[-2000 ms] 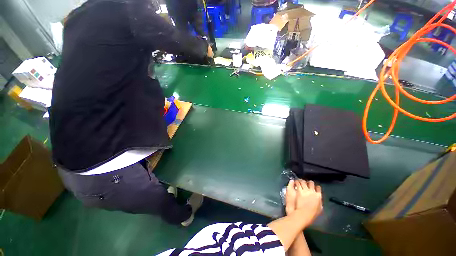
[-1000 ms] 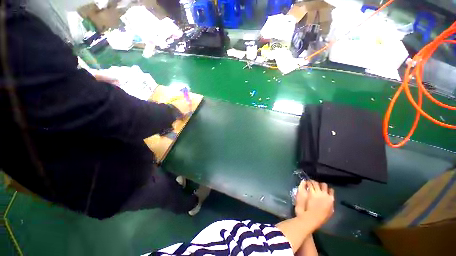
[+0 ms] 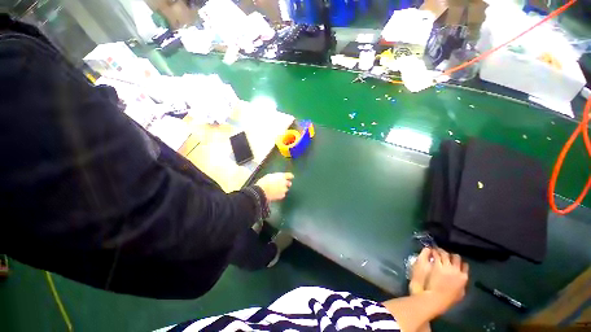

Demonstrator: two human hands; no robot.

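Note:
A stack of black foam sheets [image 3: 502,198] lies on the green bench at the right, its top sheet slightly skewed. My left hand [image 3: 448,275] rests at the bench's front edge just below the stack, fingers curled over my right hand [image 3: 420,267], which is mostly hidden under it. A crumpled bit of clear plastic [image 3: 411,260] lies at the fingertips; whether a hand grips it I cannot tell. A black marker [image 3: 500,296] lies to the right of my hands.
A person in a dark jacket [image 3: 116,194] leans over the left side, one hand [image 3: 277,186] at the bench. A blue and yellow tape roll [image 3: 295,140] and a phone on a tan board [image 3: 241,148] are beside it. An orange hose [image 3: 570,175] hangs right; a cardboard carton [image 3: 570,301] is lower right.
The view has turned left, so the stack and my hands sit further right. The person has leaned in, and the tape roll now stands at the board's right edge. My hands stay together.

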